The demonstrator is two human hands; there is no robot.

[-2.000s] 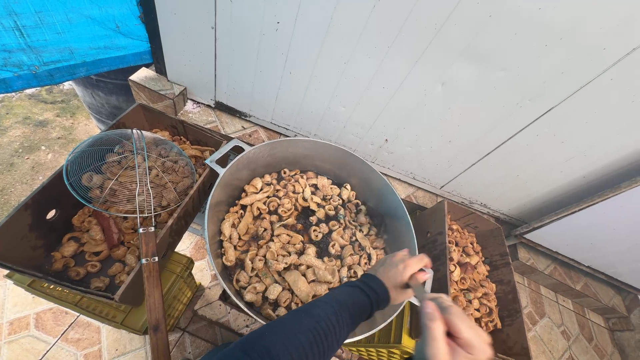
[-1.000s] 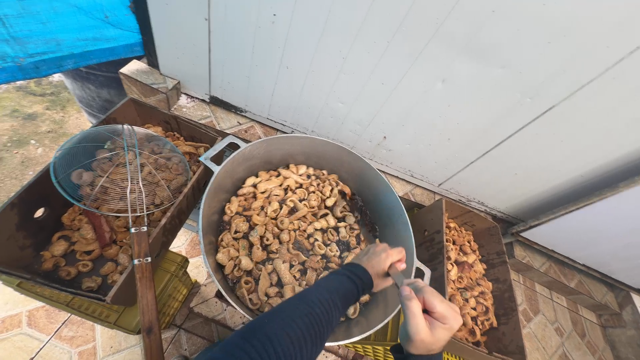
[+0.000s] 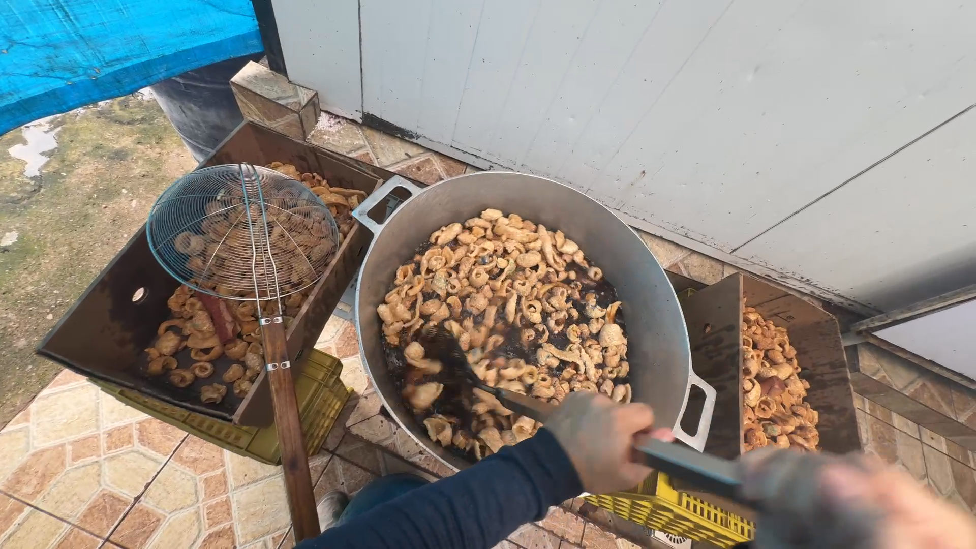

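Note:
Fried, curled pieces [image 3: 526, 297], which look like pork rinds, float in dark oil inside a large metal pot [image 3: 640, 282]. A long-handled metal utensil [image 3: 686, 465] reaches into the oil at the pot's near left; its submerged head is hard to make out. My left hand [image 3: 598, 438] grips its shaft just above the near right rim. Blurred at the lower right, my right hand [image 3: 831, 496] is closed around the handle's rear part.
A wire skimmer [image 3: 244, 232] with a wooden handle lies across a box [image 3: 99, 328] of fried pieces at left. Another box [image 3: 831, 374] of them stands at right. Yellow crates [image 3: 320, 404] sit below. A metal-panel wall [image 3: 648, 99] rises behind the pot.
The utensil and my left hand have moved left relative to the pot, while my right hand is now lower and farther right. The fried pieces have shifted, exposing dark oil at the near left.

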